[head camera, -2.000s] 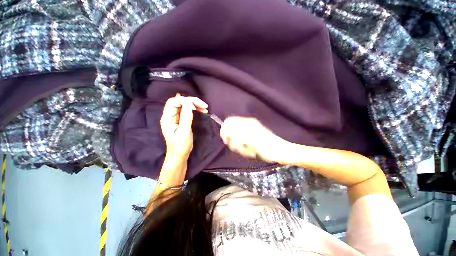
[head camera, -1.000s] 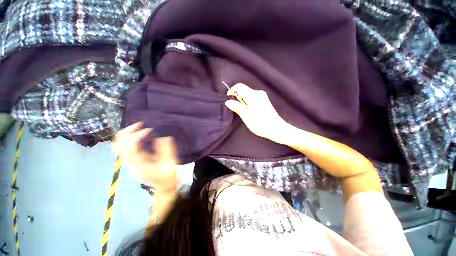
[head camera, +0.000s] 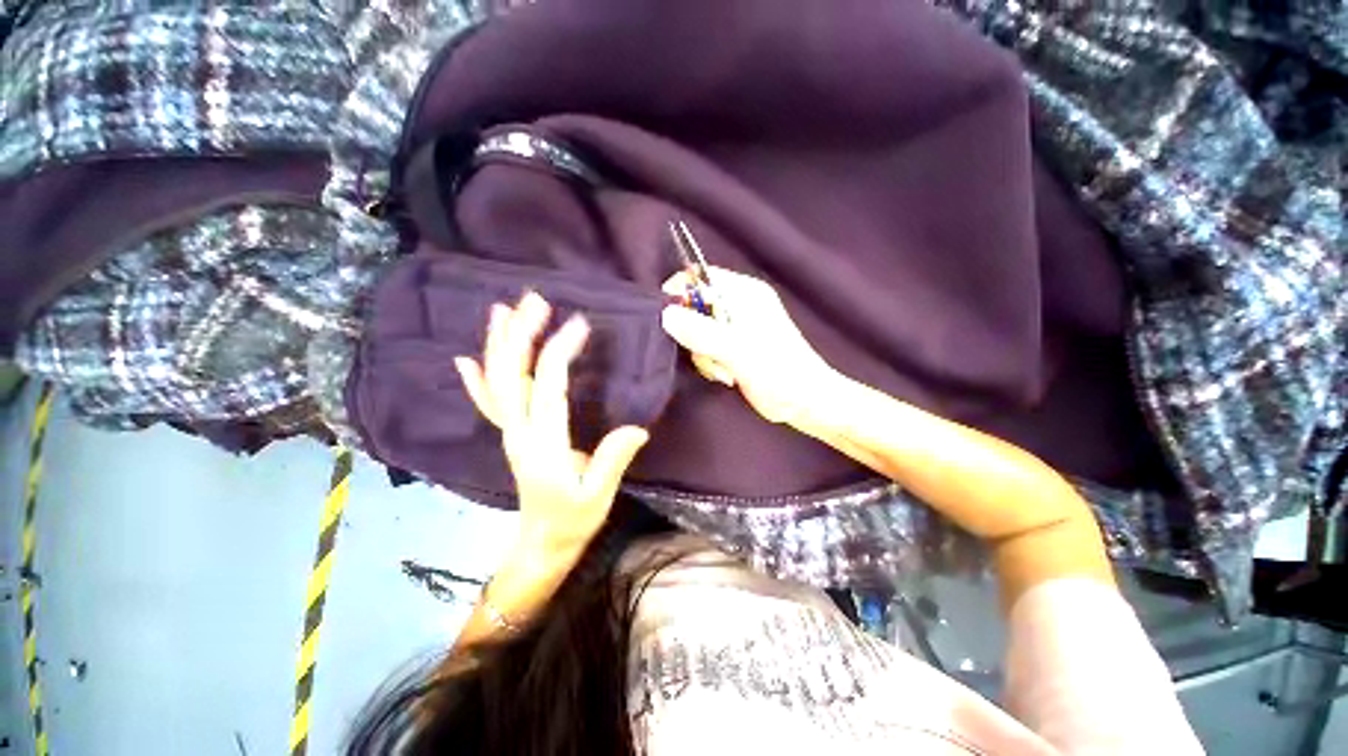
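Note:
A plaid garment lies with its smooth plum lining (head camera: 828, 222) facing up. A darker plum pocket bag (head camera: 444, 318) lies flat on it at the centre left. My left hand (head camera: 547, 421) rests on or just over the pocket bag, fingers spread, holding nothing. My right hand (head camera: 739, 332) holds thread snips (head camera: 688, 251) at the pocket's right edge; their two thin blades point up and apart. A black label strip with pale print (head camera: 532, 151) lies above the pocket bag.
Plaid fabric (head camera: 1197, 251) heaps on the right, and more plaid cloth (head camera: 163, 104) lies on the left. Yellow-black tape (head camera: 318, 606) marks the grey floor (head camera: 192, 591) at lower left. My dark hair hangs beside my left forearm.
My left hand moved from the pocket's lower left edge up onto its middle, fingers spread. The snips' blades now show apart. Two seconds ago both hands were close together at the pocket.

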